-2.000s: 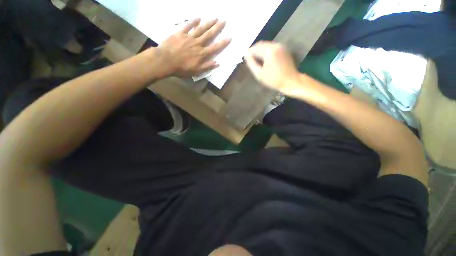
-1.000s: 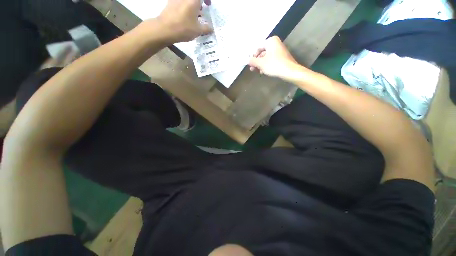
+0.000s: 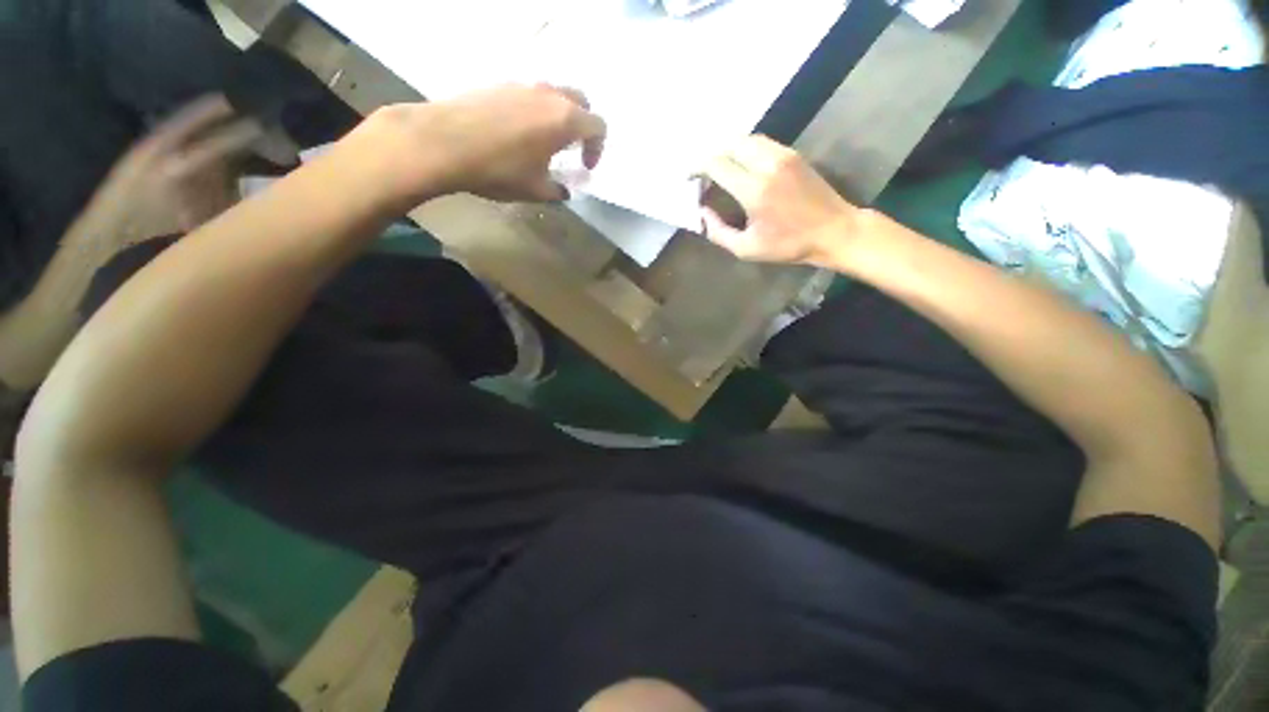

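Observation:
A thin white paper (image 3: 637,191) lies or is held low over the near corner of the white table top (image 3: 487,49); glare washes out its outline. My left hand (image 3: 508,143) has its fingertips pinched on the paper's left end, with fingers curled. My right hand (image 3: 779,206) has its thumb and fingers at the paper's right end and appears to pinch it. The paper spans the gap between my hands. Any fold in it cannot be made out.
Wooden slats (image 3: 571,306) stick out under the white top. At the left, another person's blurred hand (image 3: 188,167) is beside a small whitish piece. White pieces lie at the top edge. A plastic-wrapped bundle (image 3: 1099,237) is at the right, by a dark-clothed limb.
My left hand was flat on the paper, then lifted a printed sheet, and is now lower with fingers curled at the paper. My right hand has opened slightly. The neighbour's hand has moved.

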